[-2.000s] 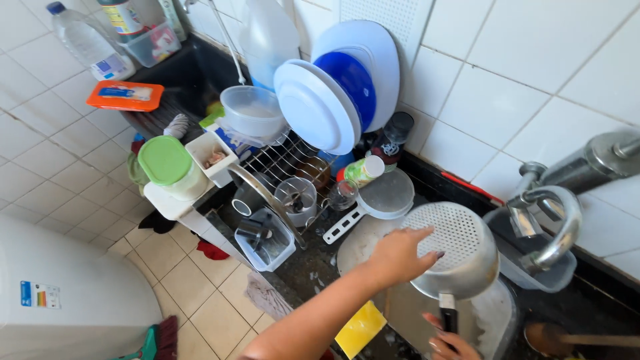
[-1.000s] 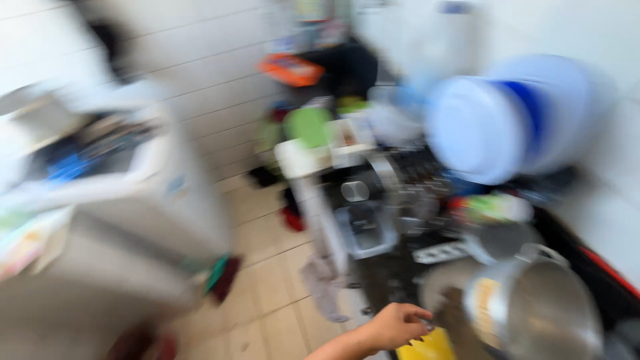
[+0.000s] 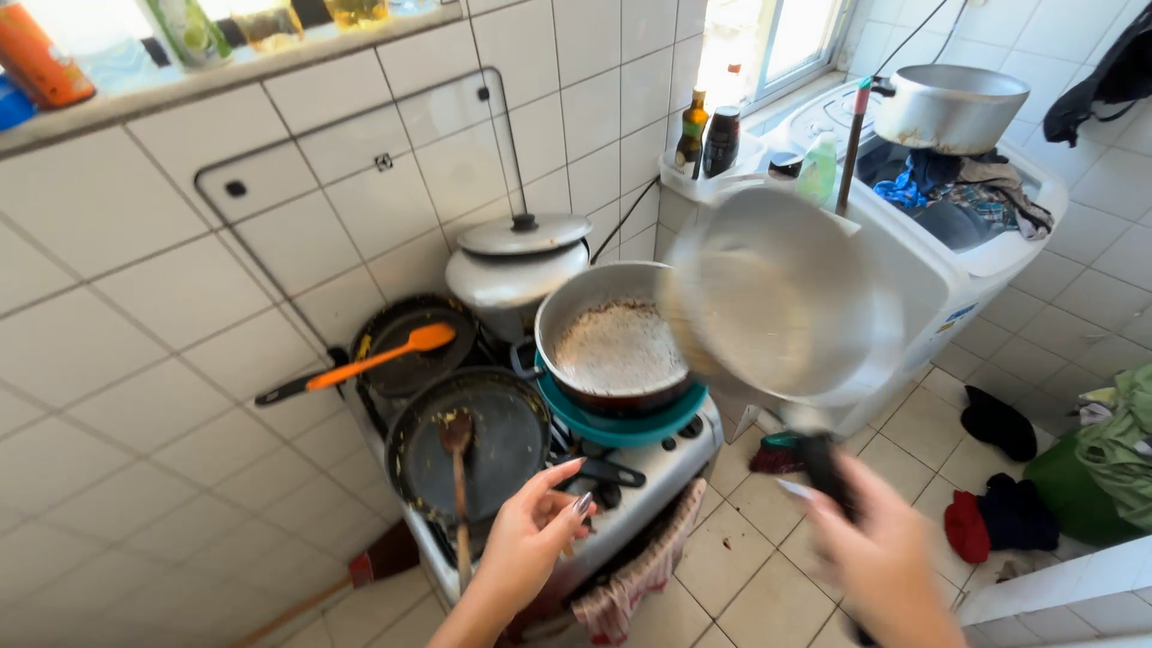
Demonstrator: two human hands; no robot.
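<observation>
My right hand (image 3: 877, 531) grips the black handle of an aluminium saucepan (image 3: 765, 297), blurred and raised beside the stove with its opening toward me. Empty, with fingers half curled, my left hand (image 3: 535, 531) is over the stove's front edge, near the black handle of a frying pan (image 3: 486, 459). A wooden spoon (image 3: 456, 441) rests in that pan. Behind it, an orange spatula (image 3: 378, 355) lies across a smaller dark pan (image 3: 409, 333). A stained aluminium pot (image 3: 621, 346) stands on a teal plastic basin (image 3: 576, 418); a lidded aluminium pot (image 3: 522, 270) is behind.
The raised glass stove cover (image 3: 360, 171) leans at the tiled wall. Right of the stove is a washing machine (image 3: 936, 261) holding clothes, with a large pot (image 3: 954, 108) on it. A striped cloth (image 3: 639, 576) hangs at the stove front. Clothes and a green basket (image 3: 1071, 486) are on the floor.
The view has swung from the sink counter to the stove. The saucepan, held over the sink two seconds ago with its perforated underside showing, is now raised and turned opening toward me.
</observation>
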